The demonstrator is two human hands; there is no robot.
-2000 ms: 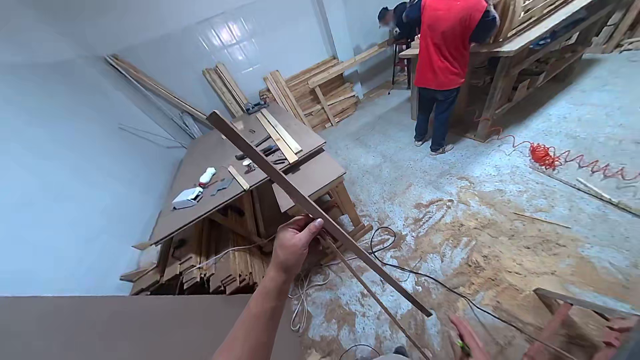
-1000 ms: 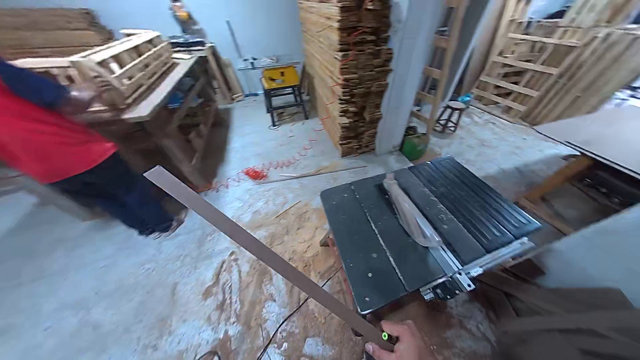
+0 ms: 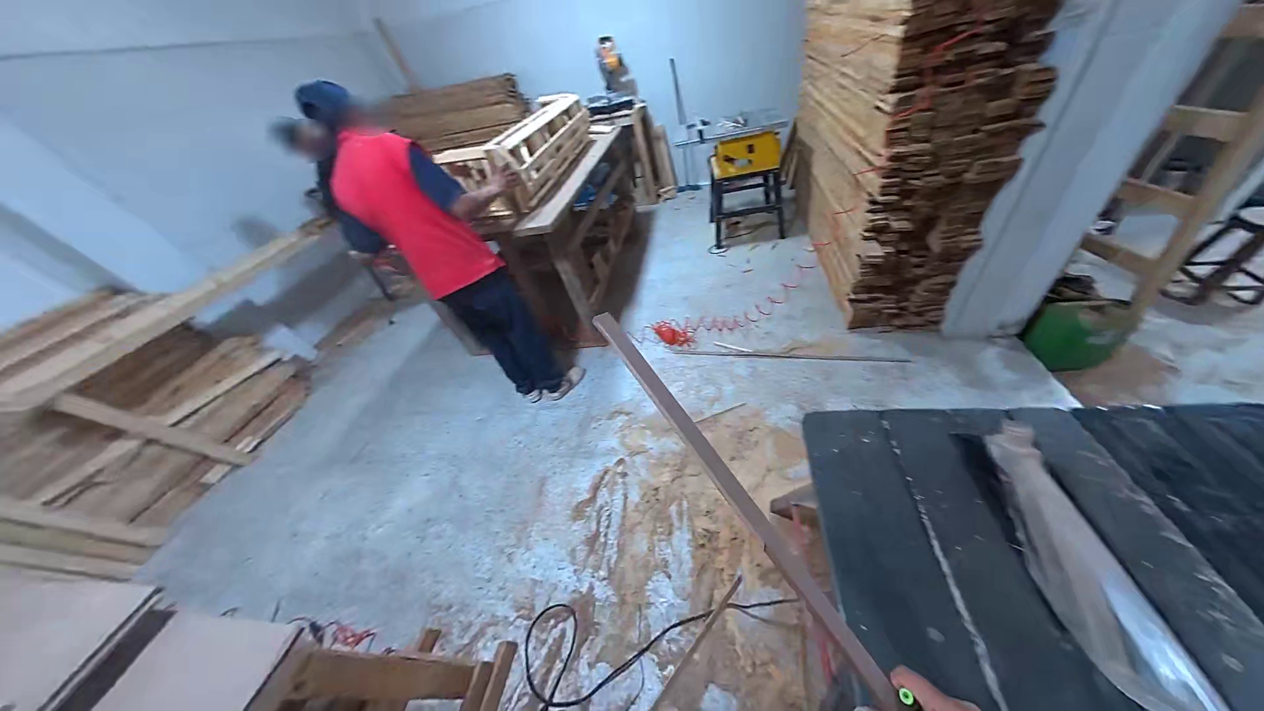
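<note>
A long, narrow brown wooden strip [image 3: 736,494] slants across the lower middle of the view, its far end above the floor. My right hand [image 3: 933,691] is at the bottom edge, closed around the strip's near end, with a small object with a green ring [image 3: 906,697] at the fingers. Beside it on the right is the dark table of a table saw [image 3: 879,513], with a translucent blade guard [image 3: 1086,583] on top. My left hand is not clearly visible.
A person in a red vest [image 3: 420,207] stands at a wooden workbench [image 3: 563,197]. A black cable [image 3: 632,662] and sawdust lie on the floor. Tall stacked boards [image 3: 859,148] stand beyond the saw; more timber [image 3: 197,415] is at the left.
The view has swung from the left-hand work table to the saw, then partly back left. Two seconds ago a hand gripped the strip near its middle; now my right hand holds its near end.
</note>
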